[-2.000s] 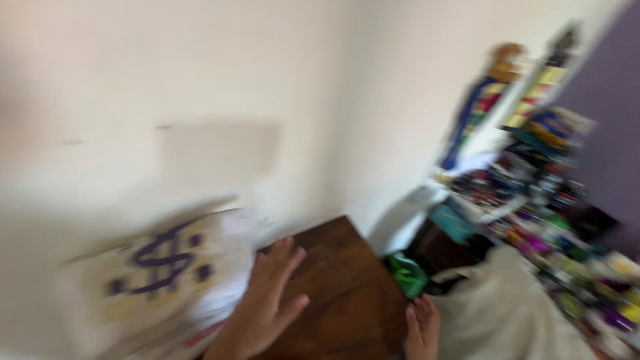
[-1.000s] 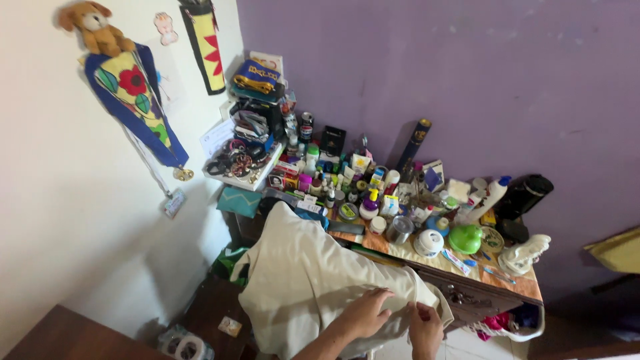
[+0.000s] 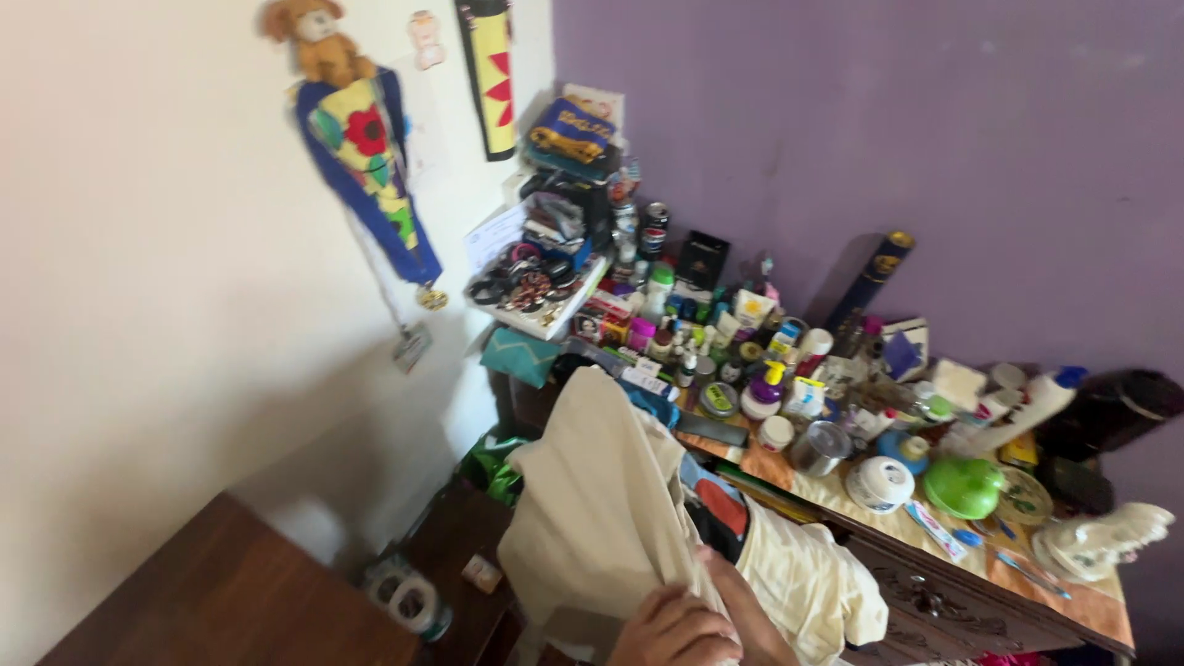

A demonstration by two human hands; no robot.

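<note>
A cream T-shirt (image 3: pixel 592 499) is partly folded back, so a blue, red and black print (image 3: pixel 717 509) shows on another part of it at the right. My left hand (image 3: pixel 673 629), at the bottom centre, grips the cloth with bent fingers. Just to its right, my right hand (image 3: pixel 745 610) reaches up along the fold with its fingertips at the fabric; part of it is hidden, and its exact hold cannot be made out. The shirt hangs in front of a dresser crowded with bottles and jars.
The dresser top (image 3: pixel 814 486) holds a green container (image 3: pixel 964 487), a white jar (image 3: pixel 879 484) and a white figurine (image 3: pixel 1101 541). A brown wooden surface (image 3: pixel 231 592) stands at lower left. Rolls of tape (image 3: pixel 412 601) lie beside it. Fabric hangings (image 3: pixel 365 166) and a plush dog (image 3: pixel 324 46) hang on the wall.
The view has swung right from the wooden surface to the dresser. Since one second ago, the cream cloth has been turned back, and its print and a sleeve now show. My hands have come closer together.
</note>
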